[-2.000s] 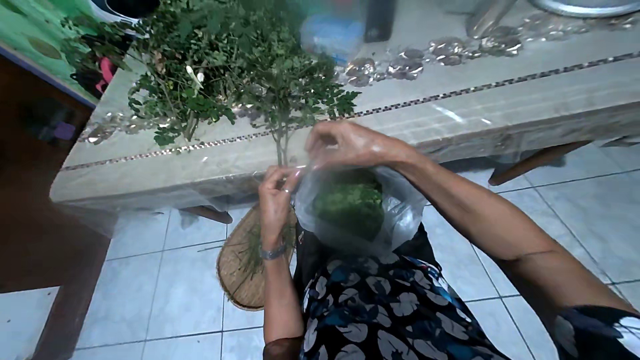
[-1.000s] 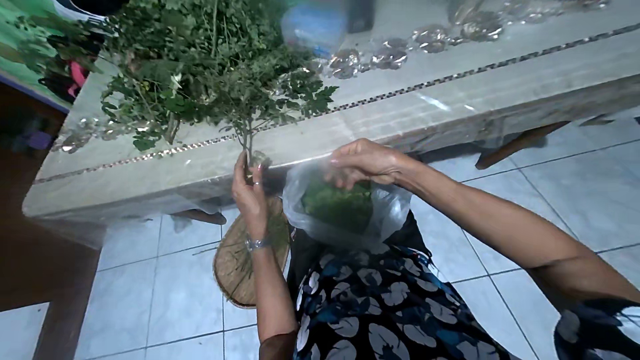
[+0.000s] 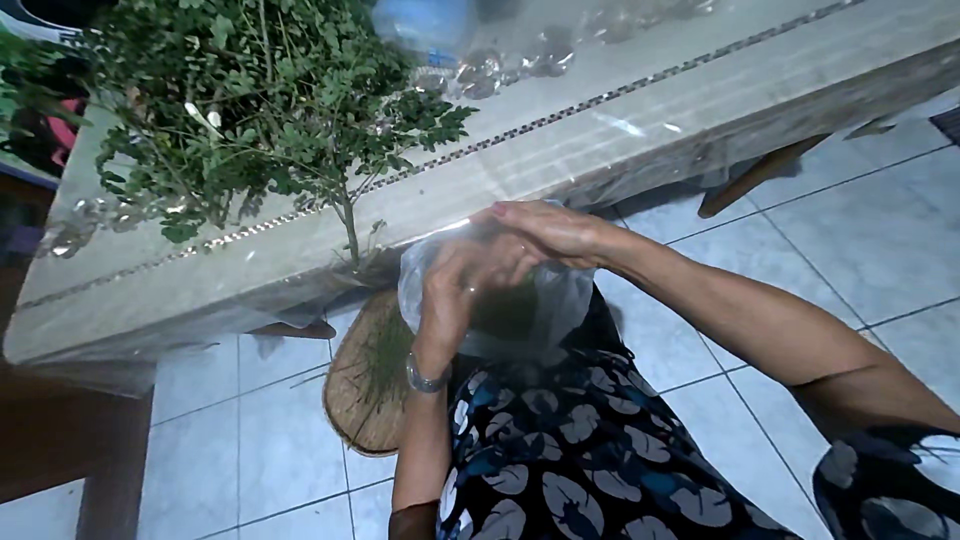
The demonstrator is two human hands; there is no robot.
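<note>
A clear plastic bag (image 3: 566,300) with green leaves (image 3: 510,304) in it sits at my lap, against the table edge. Over its mouth, my left hand (image 3: 454,281) and my right hand (image 3: 551,229) meet, their fingers close together and blurred. Whether anything is between the fingers I cannot tell. A leafy stem (image 3: 349,225) rests on the table edge, left of my left hand and apart from it. Behind it a large heap of leafy green branches (image 3: 247,105) covers the table's left part.
A plastic cover with a shiny trim lies over the table (image 3: 675,112). Below the edge, a round woven mat (image 3: 360,390) holds thin green stalks. A wooden leg (image 3: 761,176) stands under the table at right. A blue, blurred item (image 3: 427,26) is at the back.
My left hand has let go of the stem it held one second ago and moved right, over the bag. The stem now lies against the table edge.
</note>
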